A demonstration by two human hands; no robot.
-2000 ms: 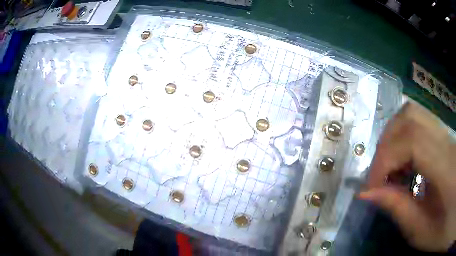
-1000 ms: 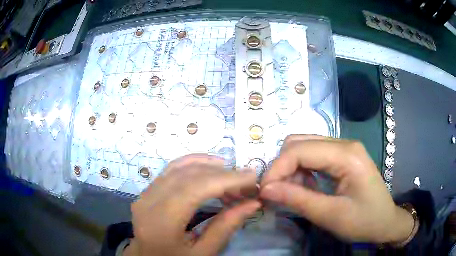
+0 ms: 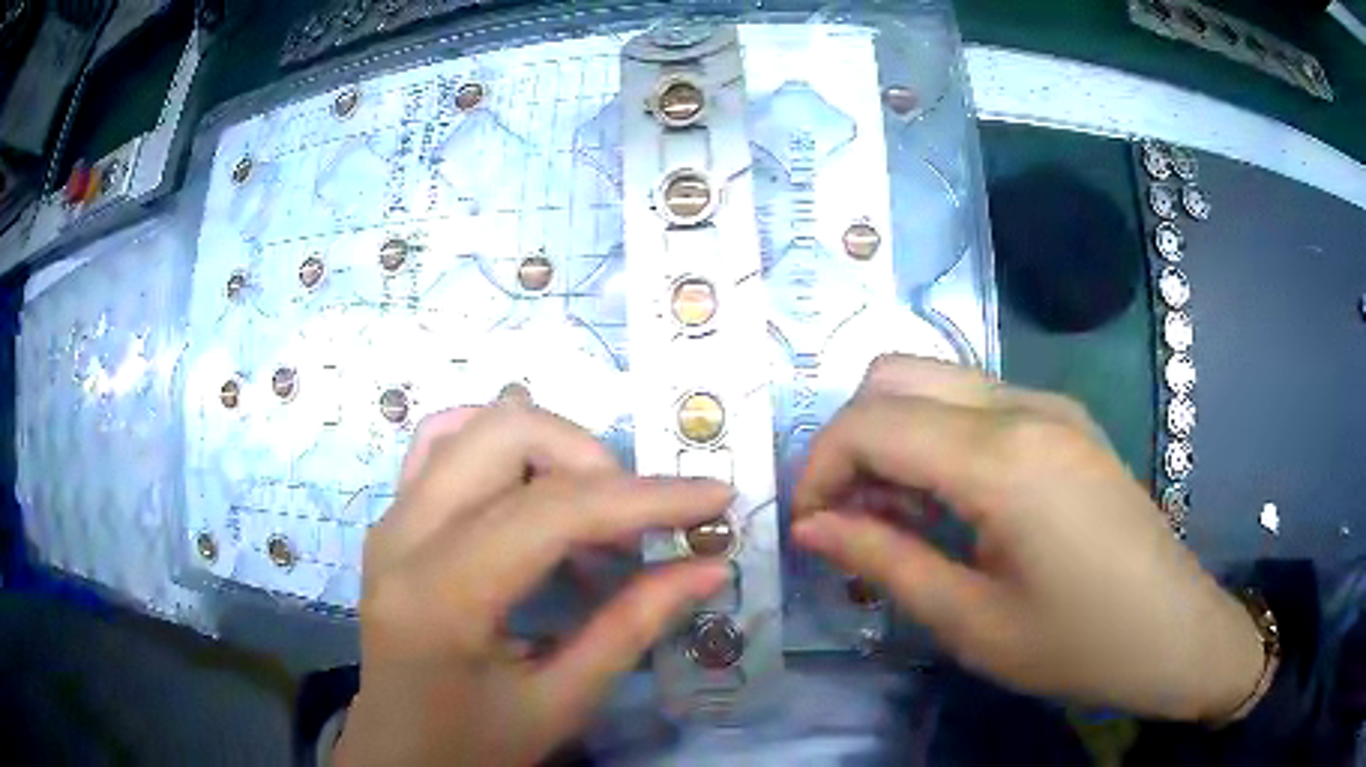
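A pale metal strip fixture (image 3: 653,352) lies lengthwise over the right part of a large clear blister tray (image 3: 977,285). A single row of round components, such as a gold disc (image 3: 700,417), sits in its round seats. My left hand (image 3: 510,584) is at the strip's lower left. Its index finger and thumb are apart above and below a dark component (image 3: 710,534), with nothing visible between them. My right hand (image 3: 1004,547) is just right of the strip, thumb and index tips close together. Whether they hold a tiny part cannot be told.
A white printed sheet (image 3: 495,165) shows with the tray, with several round discs (image 3: 535,271) spread over it. Another clear tray (image 3: 90,405) is at left. Loose silver discs (image 3: 1178,330) form a line on a dark plate at right. Another strip (image 3: 1236,45) lies at the upper right.
My hands were close together over the strip's lower part; now they are apart on either side. The strip and tray appear shifted left in view, and the strip's lower components are now visible.
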